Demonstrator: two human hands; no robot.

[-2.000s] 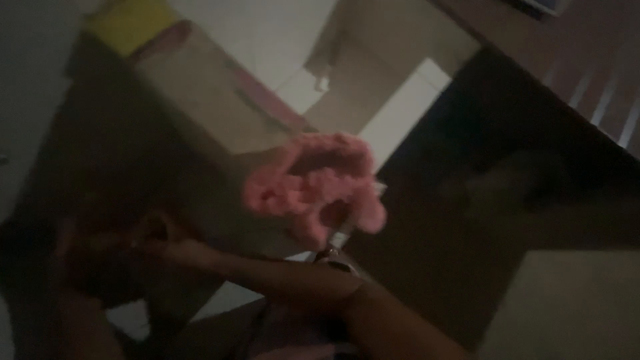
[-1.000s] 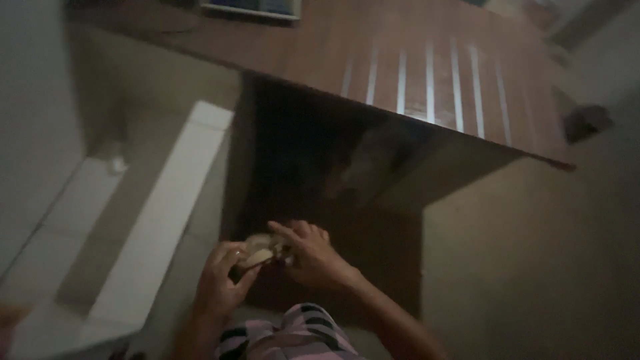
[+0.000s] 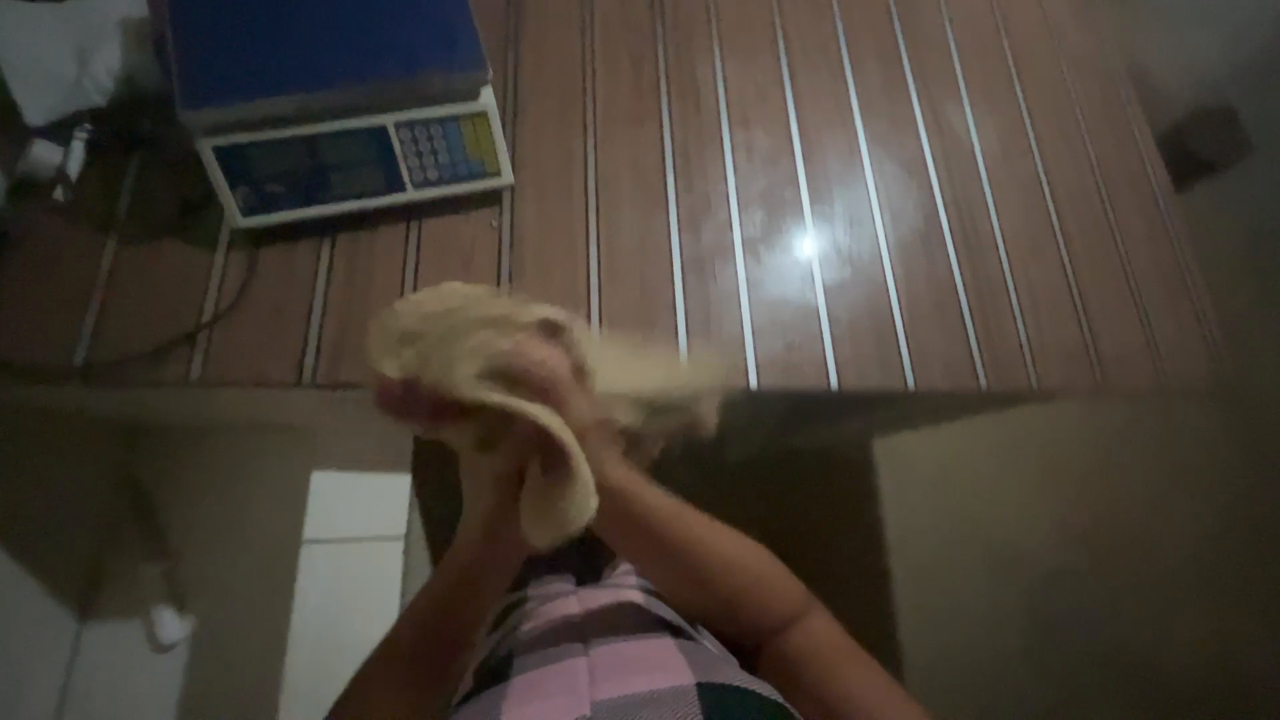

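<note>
A pale yellow cloth, blurred by motion, is bunched around both of my hands near the table's front edge. My left hand is partly wrapped in it, its fingers showing at the left under the fold. My right hand presses on the cloth from the right, close against the left one. One flap of cloth hangs down between my wrists, and another blurred part spreads to the right.
A striped wood-look table spans the upper view. On its left stand a digital scale with a blue top and keypad, a cable and a white bag. A dark object lies beyond the table's right side.
The view has swung up over the table. A second ago both hands were together around a small pale item below the table edge; now the yellow cloth is spread about them. The earlier pink fluffy item is out of view.
</note>
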